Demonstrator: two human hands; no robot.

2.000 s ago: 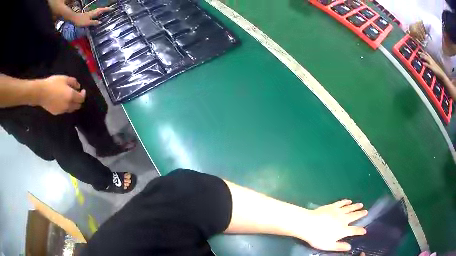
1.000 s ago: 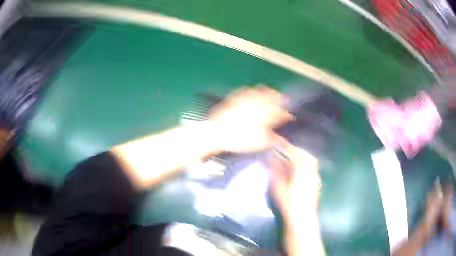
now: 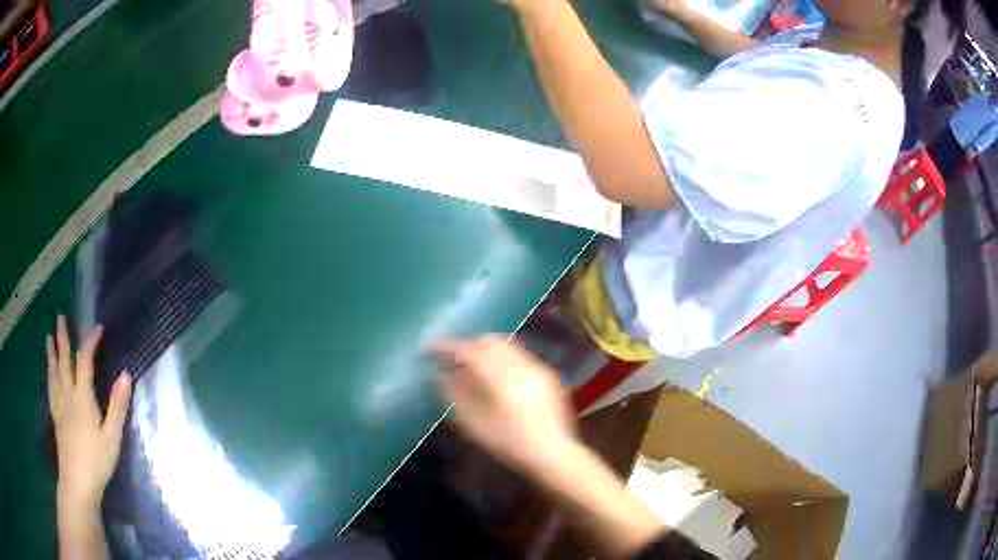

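Overlapping die-cut sticker sheets with rows of thin black strips (image 3: 170,312) lie on the green bench at the left; a clear, shiny sheet (image 3: 197,454) curves towards me below them. My left hand (image 3: 85,410) rests flat with fingers spread at the near left edge of the sheets. My right hand (image 3: 503,394) is blurred over the bench's near edge, away from the sheets, its fingers drawn together. Whether it holds anything thin cannot be told.
A pink handheld fan (image 3: 287,66) and a long white strip (image 3: 438,153) lie on the bench. A person in a pale blue top (image 3: 766,142) sits at the right, near a red stool (image 3: 821,287). An open carton (image 3: 782,470) with white scraps stands on the floor.
The view has swung right from the black blister trays to the seated person and carton. My hands, close together one second ago, are now far apart, the left on the sheets.
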